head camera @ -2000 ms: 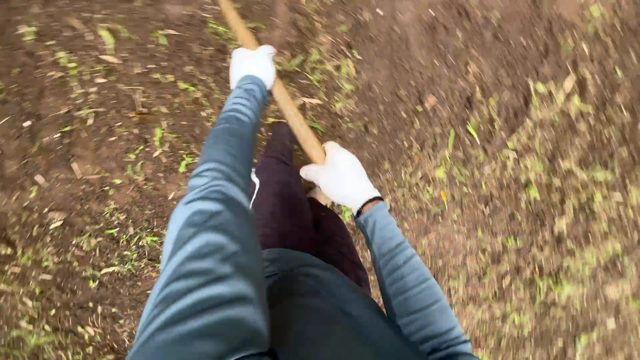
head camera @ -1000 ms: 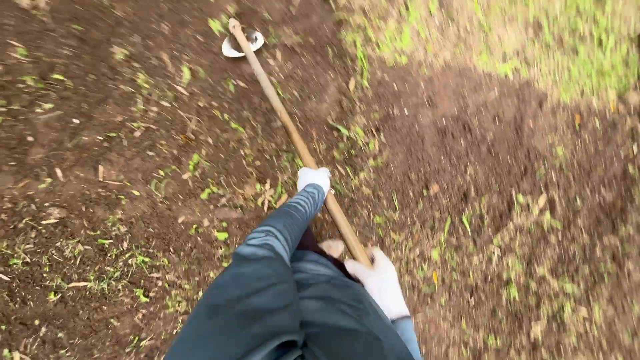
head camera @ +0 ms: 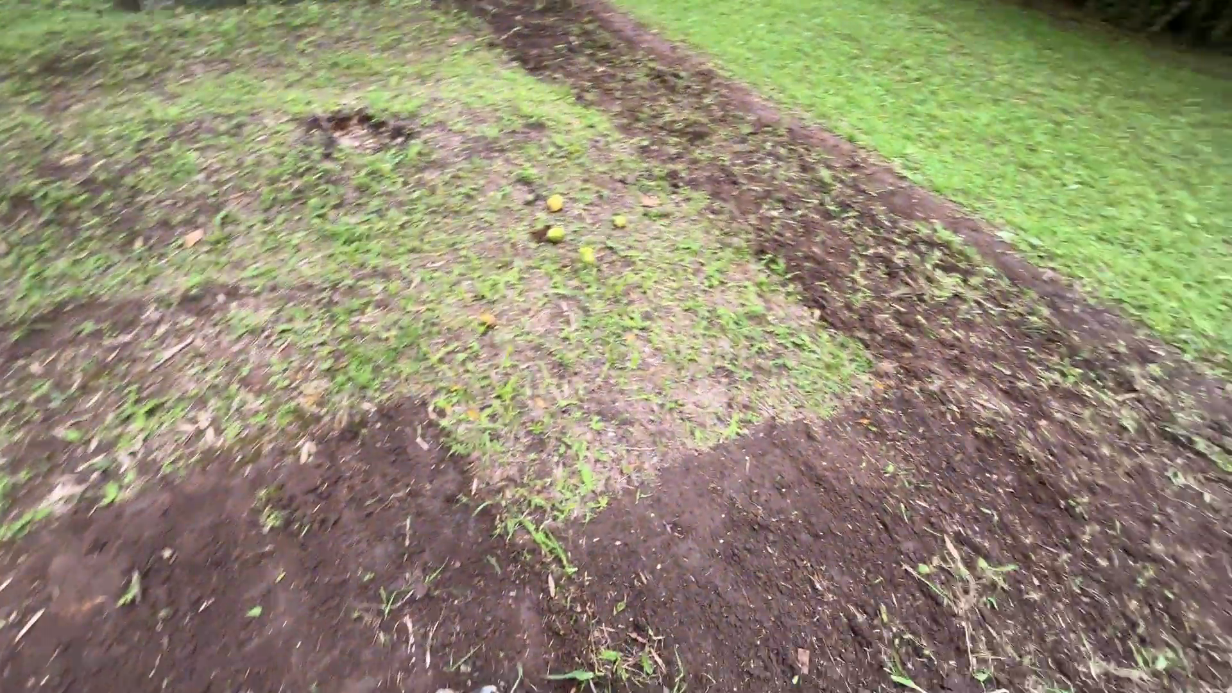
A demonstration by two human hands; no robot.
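Note:
Neither my left hand nor my right hand shows in the head view at this moment, and the long wooden handle is out of sight too. Dark turned soil [head camera: 770, 520] fills the lower part of the view. Beyond it lies a patch of sparse grass [head camera: 385, 250] with a ragged edge against the soil. Several small yellow-green fruits [head camera: 555, 234] rest on that grass near the upper middle. Small whitish shapes at the bottom edge are too cut off to identify.
A strip of bare soil [head camera: 818, 231] runs from the top middle toward the lower right. Denser green lawn [head camera: 1059, 154] borders it. A shallow brown hollow [head camera: 361, 130] breaks the grass at the upper left. Loose uprooted weeds [head camera: 967, 587] lie at the lower right.
The view has swung up and away from my body. My gloved hands, both on the long wooden handle in the earlier frames, have left the view along with the tool.

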